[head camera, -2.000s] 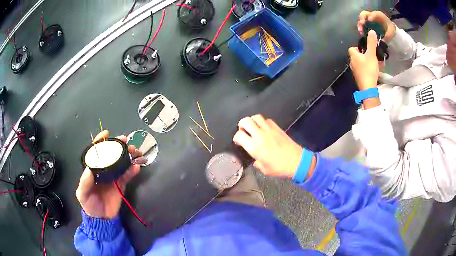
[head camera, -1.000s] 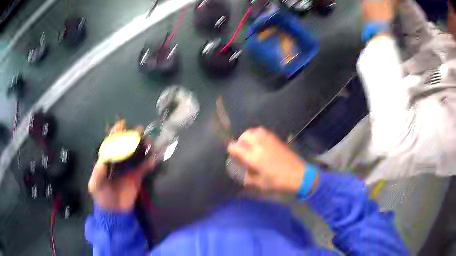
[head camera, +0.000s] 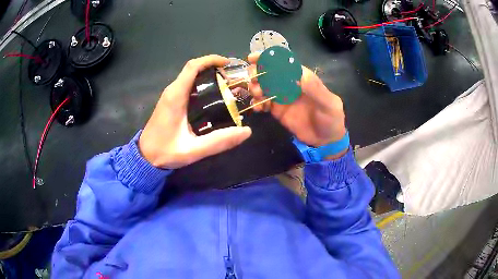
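My left hand (head camera: 180, 117) holds the black housing (head camera: 206, 103) on its side, with its yellow face disc (head camera: 229, 101) turned right. Two tan guide sticks (head camera: 256, 103) poke out from the face toward the right. My right hand (head camera: 314, 114) holds a green circuit board (head camera: 279, 75) by its edge, upright, facing the housing. The stick tips meet or overlap the board's left part; whether they sit in its holes I cannot tell. A gap remains between board and housing. My right fingers are partly hidden behind the board.
A silvery disc (head camera: 268, 41) lies beyond my right hand, another shiny one behind the sticks. Black units (head camera: 71, 99) with studs and red wires lie at left, more at the far side. A blue bin (head camera: 397, 57) of sticks is at right, beside a person's light sleeve (head camera: 453, 147).
The view has shifted. My left hand has tipped the housing onto its side and brought it to the middle. My right hand has taken hold of a green board and raised it beside the housing.
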